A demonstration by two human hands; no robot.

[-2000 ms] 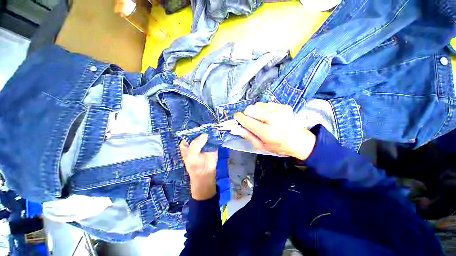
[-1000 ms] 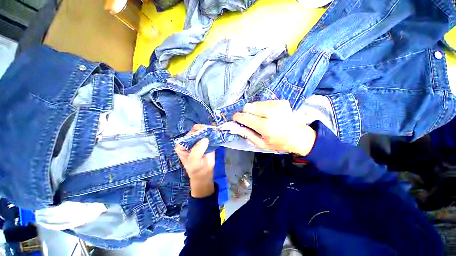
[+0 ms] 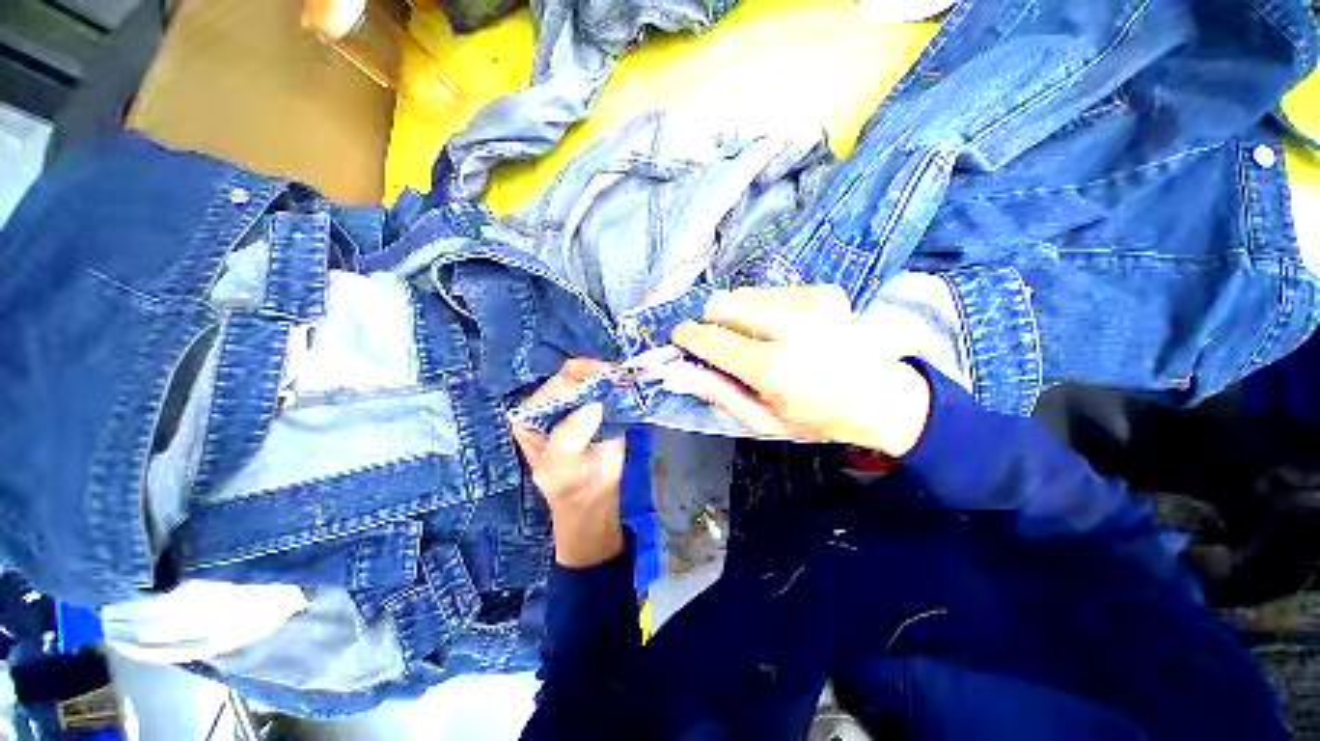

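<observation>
My left hand (image 3: 579, 449) pinches the end of a narrow denim cuff (image 3: 586, 403) between thumb and fingers. My right hand (image 3: 804, 362) is closed just right of it, over the same denim. A short silvery tip, perhaps thread snips (image 3: 659, 358), points from my right fingers at the cuff; the rest is hidden in the palm. The cuff belongs to a mid-blue denim jacket (image 3: 1115, 290) spread to the right. Whether my right fingers also grip the cloth I cannot tell.
More denim jackets (image 3: 87, 348) are heaped at left, pale insides showing. A greyish denim garment (image 3: 615, 203) lies on the yellow tabletop (image 3: 753, 73). A brown panel (image 3: 261, 102) stands at upper left. My dark-clothed lap, with loose thread ends (image 3: 915, 623), is below.
The view has shifted slightly. My left hand has turned the cuff end up and folded its fingers behind it since the earliest frame. My right hand stays beside it.
</observation>
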